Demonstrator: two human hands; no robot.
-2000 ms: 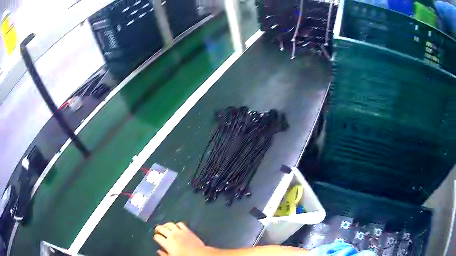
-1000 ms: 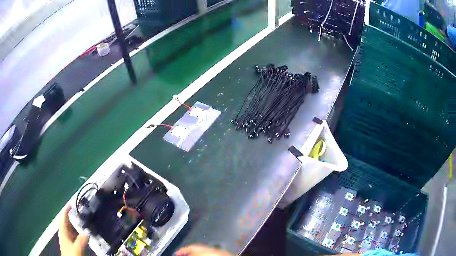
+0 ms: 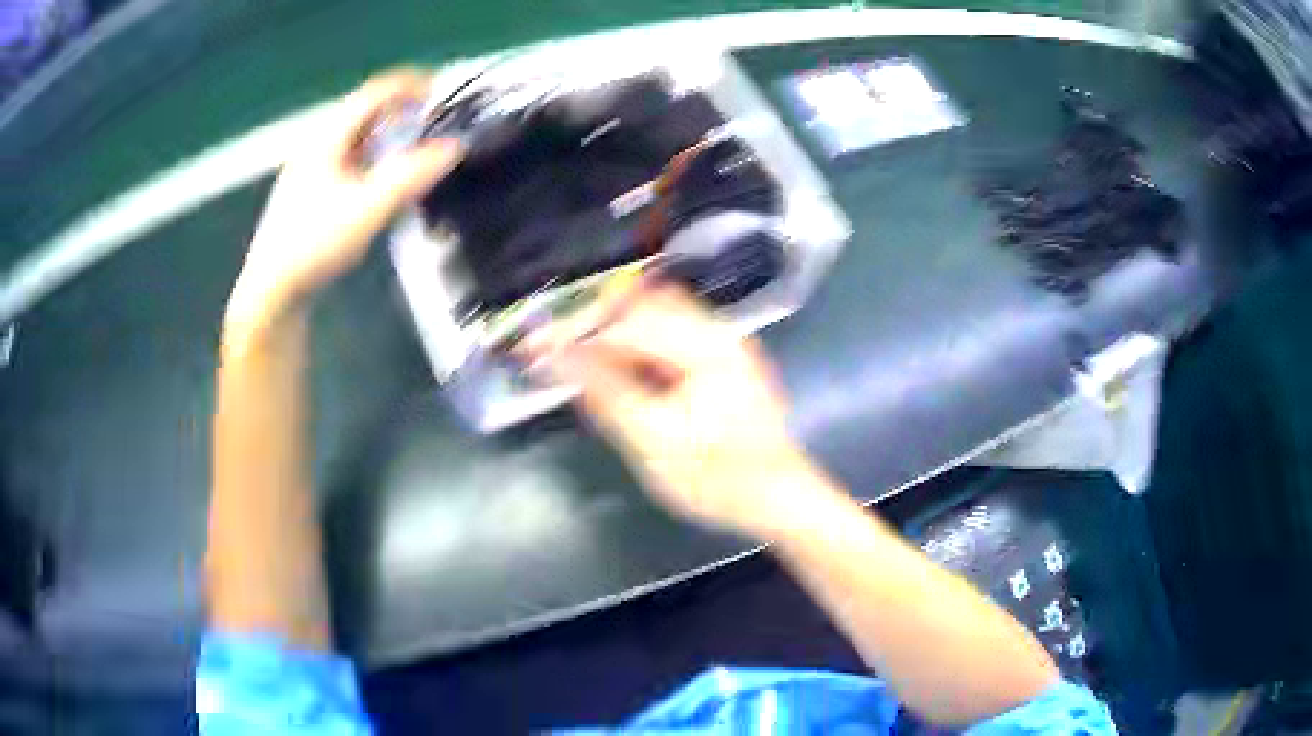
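Note:
An open white appliance housing point(image 3: 813, 237) with a dark inside lies on the bench in front of me, blurred by motion. A round black part point(image 3: 727, 259) and orange wires point(image 3: 665, 201) show inside it. My left hand point(image 3: 353, 180) is at the housing's upper left corner, thumb and fingers curled at the rim; blur hides what is between them. My right hand point(image 3: 669, 381) is over the near edge, fingertips at the yellow-green board there; whether they pinch anything is unclear.
A pale finned module point(image 3: 875, 104) lies beyond the housing, by the white conveyor edge point(image 3: 187, 161). A pile of black cables point(image 3: 1086, 201) is at the right. A white bin point(image 3: 1115, 417) hangs on the bench edge, above a dark crate holding modules point(image 3: 1050, 590).
The view has swung, so the housing sits nearer the centre. My right hand has come from the frame's bottom edge to the housing's near side. My left hand is now at its upper left.

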